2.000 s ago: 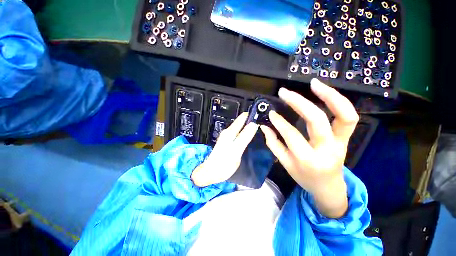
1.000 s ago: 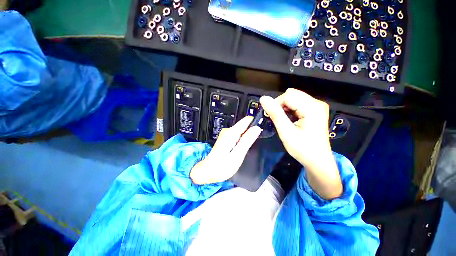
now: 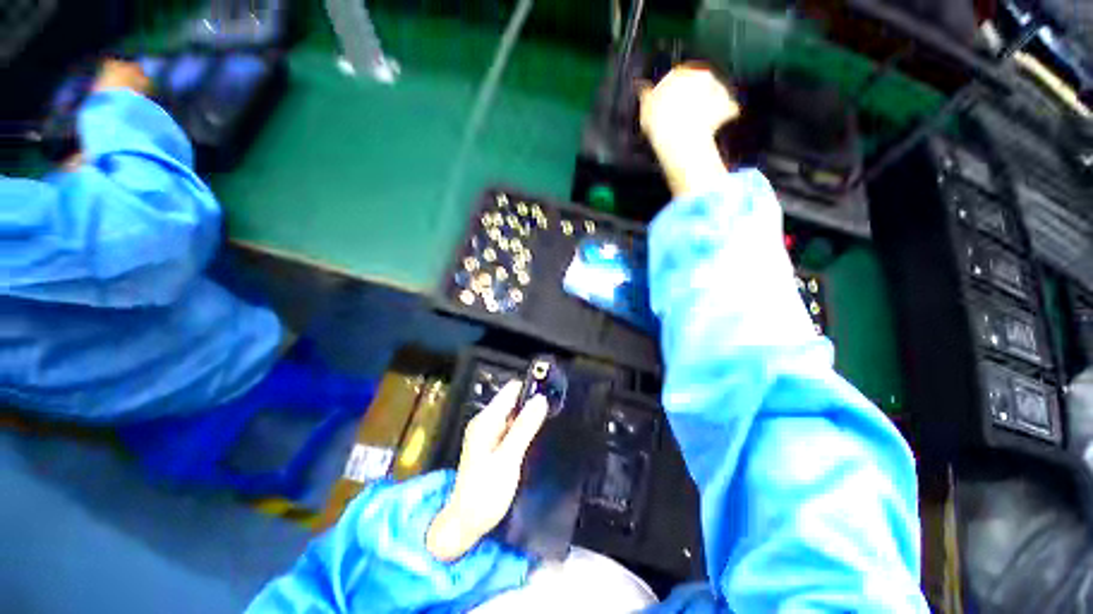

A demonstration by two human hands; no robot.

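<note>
My left hand [image 3: 489, 462] holds a dark phone unit [image 3: 545, 468] over the work tray, its camera corner at the fingertips. My right arm is stretched far forward; my right hand [image 3: 688, 110] is at a black bench machine [image 3: 797, 144], fingers curled. Whether it holds anything cannot be told. The work tray [image 3: 671, 510] lies close to my body, with an open phone [image 3: 621, 468] showing in a slot. Beyond it, the parts tray [image 3: 581, 314] holds many ringed lens covers [image 3: 497, 252] and a shiny blue panel [image 3: 603, 276]. My right sleeve hides part of both trays.
Stacked black phone trays [image 3: 1007, 312] stand at the right. A neighbouring person in a blue smock [image 3: 108, 264] works at the left, near a dark tray. A cardboard box edge [image 3: 381, 438] and blue plastic [image 3: 258, 420] lie left of the work tray.
My right hand has left the phone's camera corner and reached far forward to the machine. My left hand still holds the phone. The view has shifted, showing more of the bench.
</note>
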